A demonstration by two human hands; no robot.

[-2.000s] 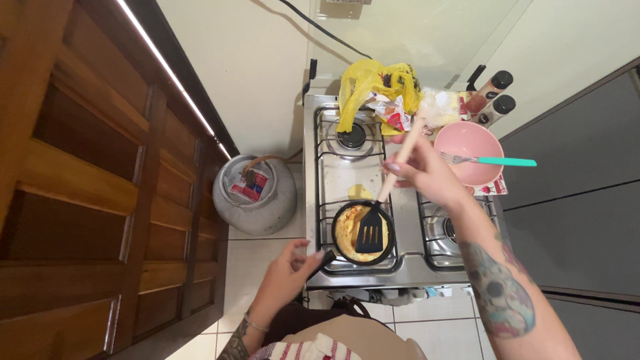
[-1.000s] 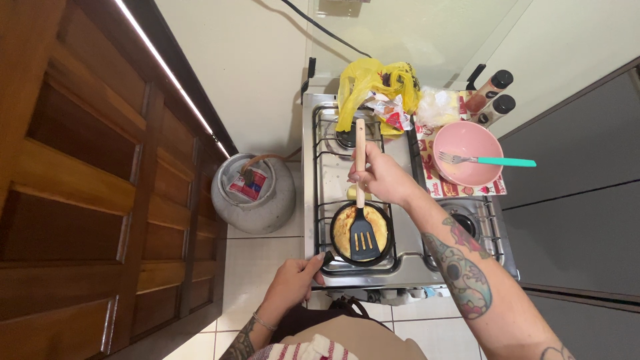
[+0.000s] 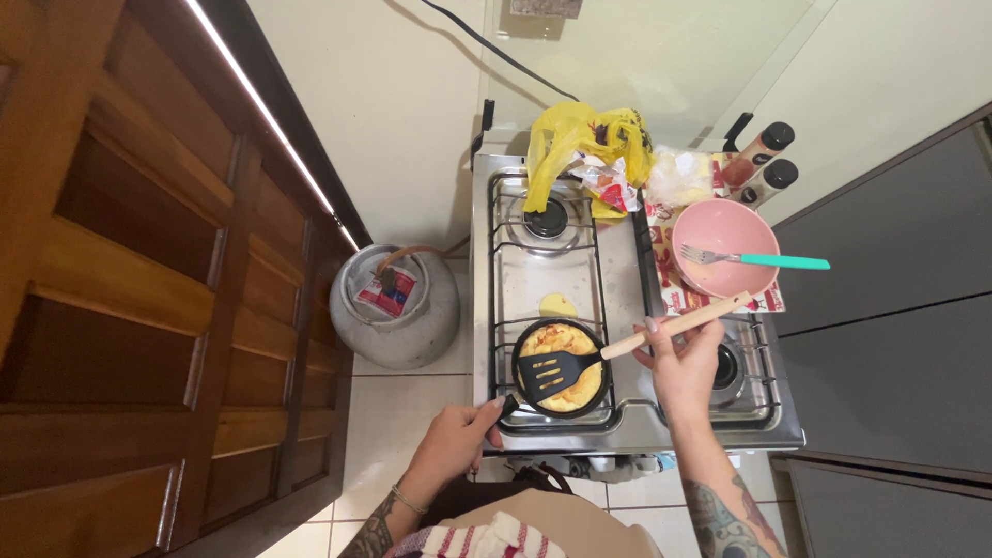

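A small black frying pan (image 3: 602,387) sits on the front left burner of a gas stove (image 3: 628,291), with a browned yellow omelette (image 3: 577,394) inside. My left hand (image 3: 457,442) grips the pan's short black handle (image 3: 509,404). My right hand (image 3: 686,368) holds the wooden handle of a black slotted spatula (image 3: 552,373), whose blade lies flat over the left part of the omelette. A yellow spill (image 3: 558,304) lies on the stove top just behind the pan.
A pink bowl (image 3: 725,221) with a turquoise-handled fork (image 3: 783,261) stands behind my right hand. Further back are a yellow plastic bag (image 3: 562,143), a clear bag (image 3: 680,177) and two seasoning jars (image 3: 748,163). A gas cylinder (image 3: 395,325) stands left of the stove.
My right hand has moved nearer the stove's front edge and to the right, so the spatula handle now points right instead of back. My left hand, near the pan handle two seconds ago, now grips it.
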